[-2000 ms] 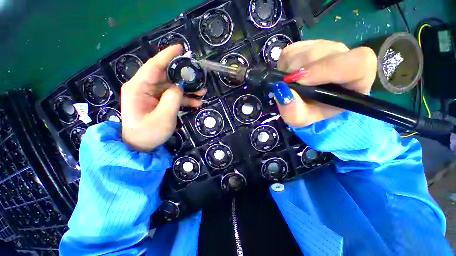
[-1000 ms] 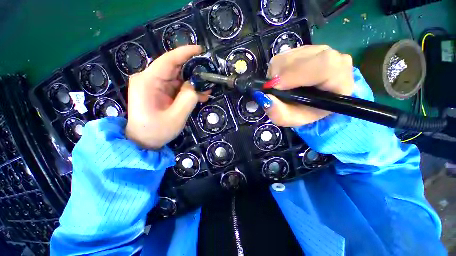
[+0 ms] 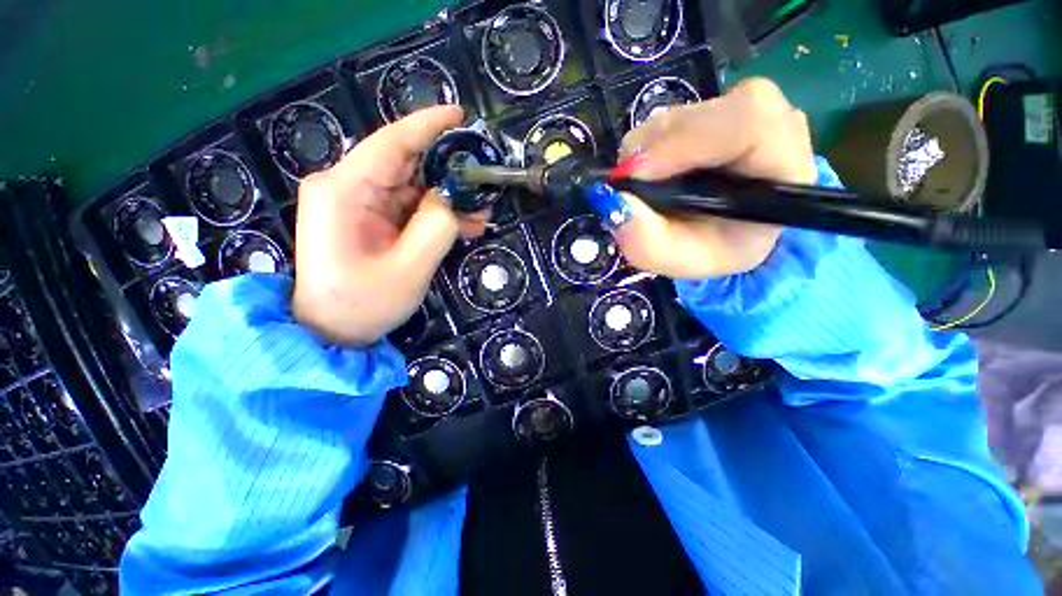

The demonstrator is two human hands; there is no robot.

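Observation:
My left hand [image 3: 370, 227] pinches a round black speaker unit [image 3: 448, 149] with a shiny ring between fingers and thumb, above the tray. My right hand [image 3: 710, 181] holds the black soldering iron [image 3: 769, 204] like a pen. The iron's metal barrel points left and its tip is over the face of the unit, by my left thumb. Contact cannot be made out. Below lies the black blister tray [image 3: 448, 451], with round units in many of its square pockets. The held unit's centre is partly hidden by the iron.
A tan-brown pot [image 3: 972, 163] with silvery bits stands right of the tray. A black box [image 3: 1040, 128] with a yellow-green wire [image 3: 990, 291] is at the right edge. Stacked black trays [image 3: 58, 431] are at far left. A white scrap [image 3: 184, 240] lies on the tray's left part.
Since two seconds ago, the iron's tip has moved from beside the unit onto its face. My left hand has shifted slightly right. In the last second, the iron's rear end has swung up a little.

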